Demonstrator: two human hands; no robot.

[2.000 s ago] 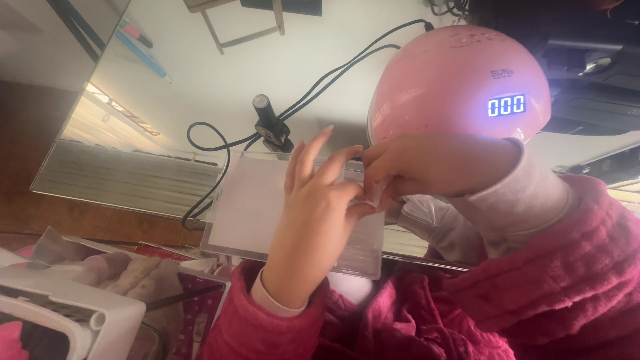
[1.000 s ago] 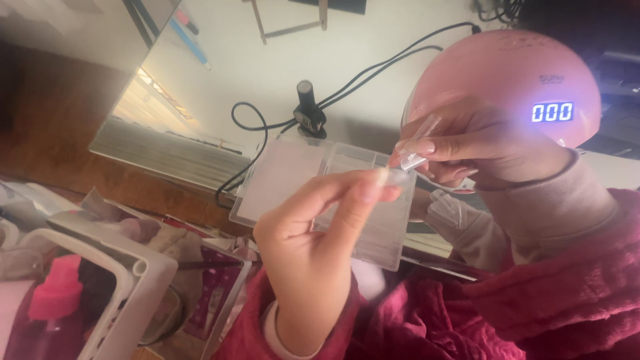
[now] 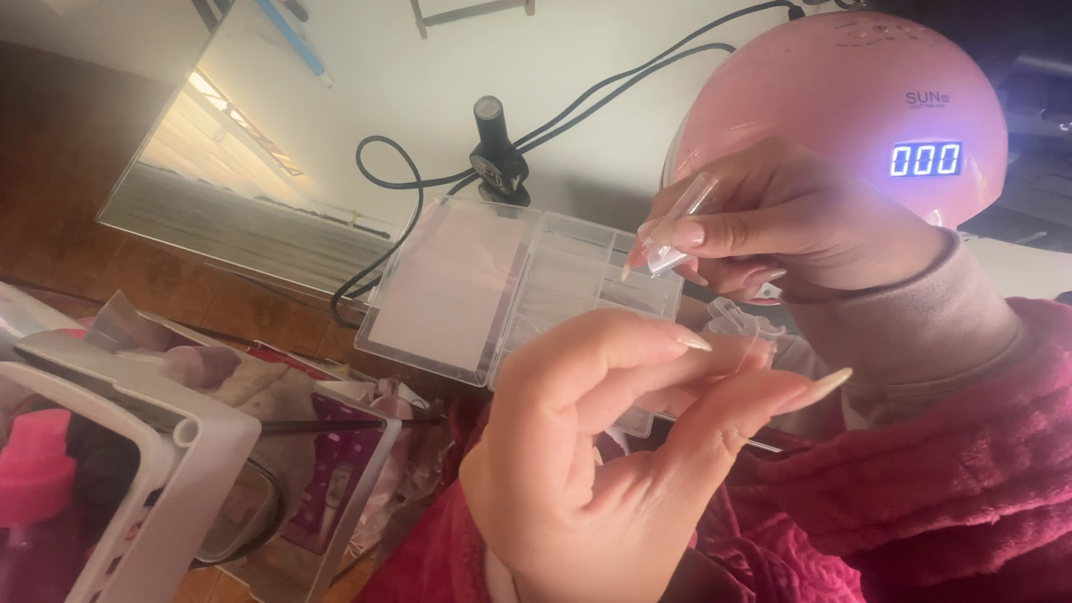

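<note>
Several clear plastic nail tips [image 3: 682,226] are pinched between the thumb and fingers of my right hand [image 3: 745,222], in front of the pink dome nail lamp [image 3: 837,109]. Lower down and nearer the camera is my left hand [image 3: 586,444], its fingers curled and its thumb stretched out to the right. A faint transparent edge shows by its middle fingertip; whether it holds a piece there, I cannot tell. Behind it lies an open clear plastic compartment box [image 3: 565,260], partly hidden, with a pale sheet in its lid [image 3: 452,285]. Other clear pieces [image 3: 737,322] lie right of the box.
The box lies partly over a mirror-like panel [image 3: 251,193]. A small black stand [image 3: 498,159] and looped black cables [image 3: 603,84] are behind it. A blue pen-like stick [image 3: 293,38] lies at the back left. At lower left are white plastic bins [image 3: 201,427] and a pink-capped bottle [image 3: 38,469].
My hands, together over the box two seconds ago, have come apart. The left hand is lower and its thumb has opened away from the index finger. Clear tips now show plainly in my right hand.
</note>
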